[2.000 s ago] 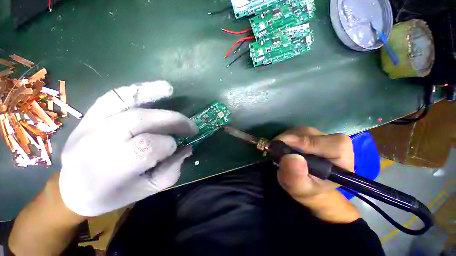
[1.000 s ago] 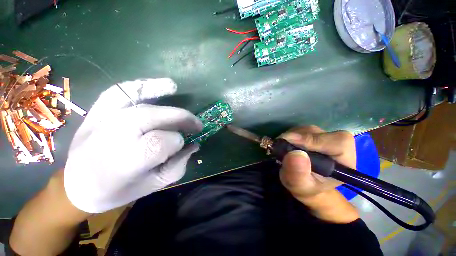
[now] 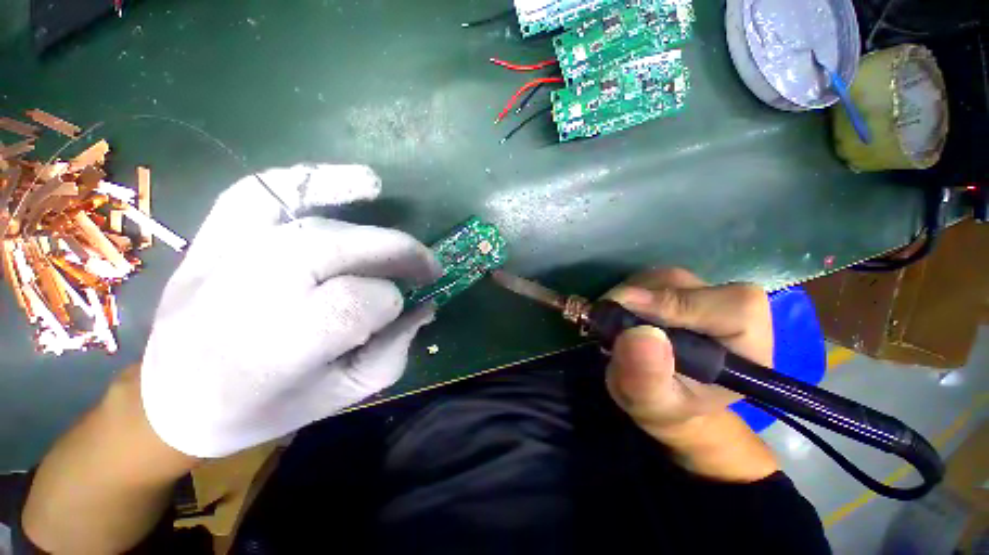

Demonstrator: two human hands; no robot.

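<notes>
My left hand (image 3: 287,314), in a white knit glove, holds the left end of a green circuit board (image 3: 466,258) between its fingers, near the bench's front edge. A thin solder wire (image 3: 217,143) curves from behind the glove towards the left. My bare right hand (image 3: 683,369) grips the black handle of a soldering iron (image 3: 775,392). The iron's pale tip points left and lies close to the board's lower right edge; whether it touches is hard to tell. The board's left end is hidden under the gloved fingers.
Copper strips (image 3: 76,239) lie in a pile at the left. Green boards with red and black wires (image 3: 618,98) overlap at the top. A white dish (image 3: 748,54) holds grey paste and a blue stick (image 3: 846,103), beside a yellowish round container (image 3: 884,114). A blue stool (image 3: 800,336) stands below.
Since the first frame, my left hand and the board have shifted slightly right in view, as have the things on the bench. Both hands keep their holds.
</notes>
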